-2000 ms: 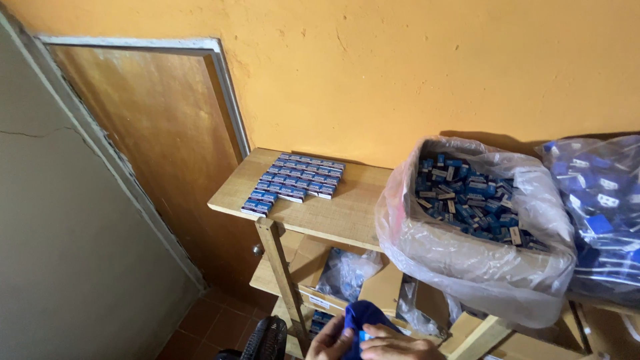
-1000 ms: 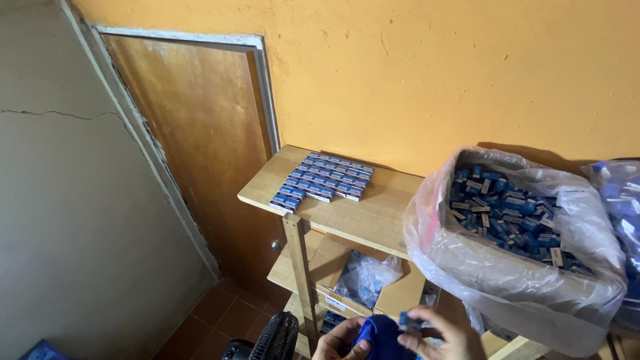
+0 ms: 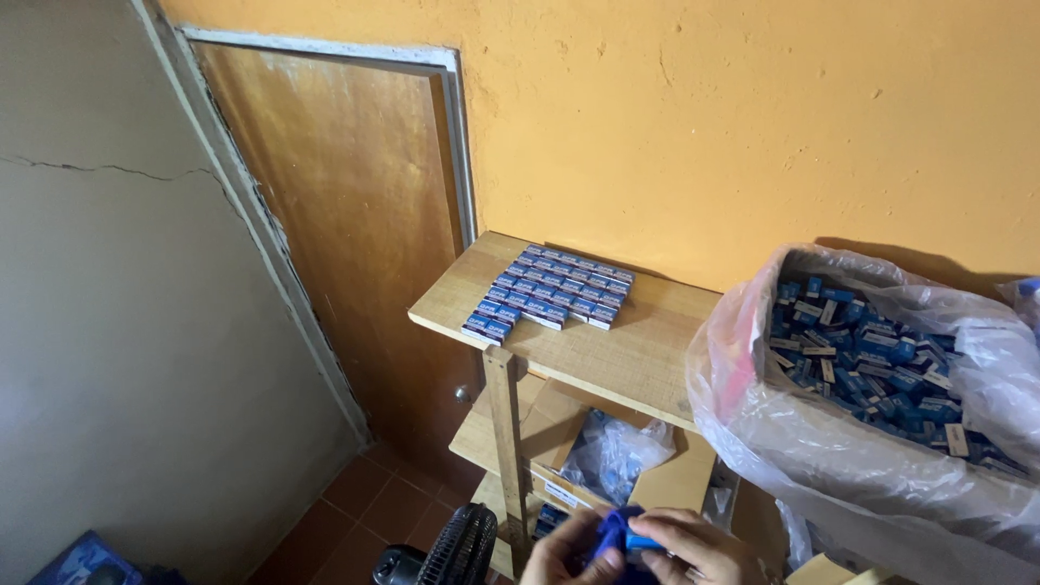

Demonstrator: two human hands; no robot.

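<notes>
At the bottom of the head view, my left hand (image 3: 571,548) grips a dark blue cloth (image 3: 615,528). My right hand (image 3: 691,546) is beside it, its fingers closed on a small light blue box (image 3: 643,542) that touches the cloth. Rows of small blue and white boxes (image 3: 552,286) stand side by side on the top wooden shelf (image 3: 642,357), at its left end. Right of them, a large carton lined with clear plastic (image 3: 812,414) holds many loose small blue boxes (image 3: 877,349). The lower parts of both hands are outside the view.
Below the top shelf, an open cardboard box (image 3: 666,479) holds a clear plastic bag (image 3: 621,455). A black fan (image 3: 459,548) stands left of my hands. A wooden door (image 3: 349,219) is behind the shelf's left end. Another plastic bag (image 3: 1025,296) shows at the right edge.
One second ago my right hand held a small box apart from the cloth; now hand and box are against the cloth. The view has shifted left.
</notes>
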